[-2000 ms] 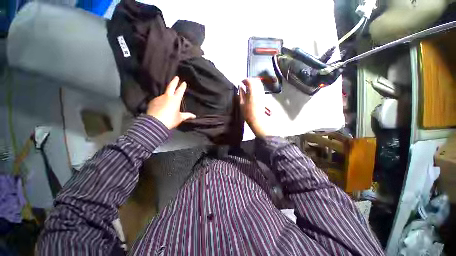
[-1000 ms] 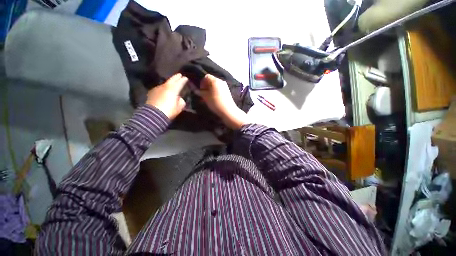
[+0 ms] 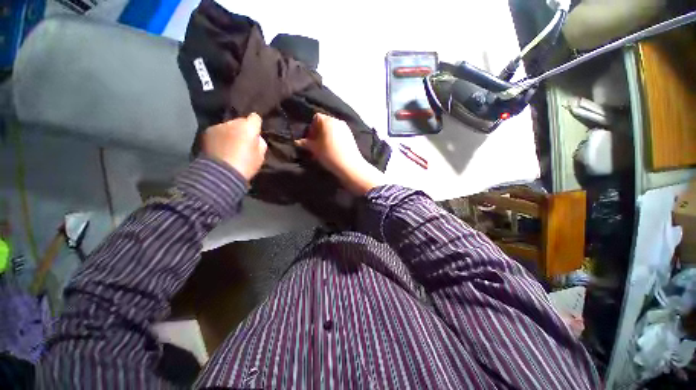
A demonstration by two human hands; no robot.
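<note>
A dark brown to black garment (image 3: 256, 72) with a small white label lies heaped on the white table and over the end of a grey padded arm (image 3: 99, 84). My left hand (image 3: 235, 145) is closed on the garment's cloth at its near left part. My right hand (image 3: 333, 146) pinches the cloth a little to the right, with thumb and fingers together. The fingertips of both hands are partly hidden in the folds. The hands are a short gap apart.
A steam iron (image 3: 477, 99) with a red light stands right of the flat iron rest (image 3: 413, 93) with two red bars. Small red snips (image 3: 413, 155) lie below the rest. A pale rod (image 3: 610, 52) crosses the upper right. A wooden chair (image 3: 563, 232) stands at the table's right front.
My left hand has moved from lying spread on the cloth to gripping it, now slightly further left. My right hand has come from the garment's right edge to its middle and pinches cloth.
</note>
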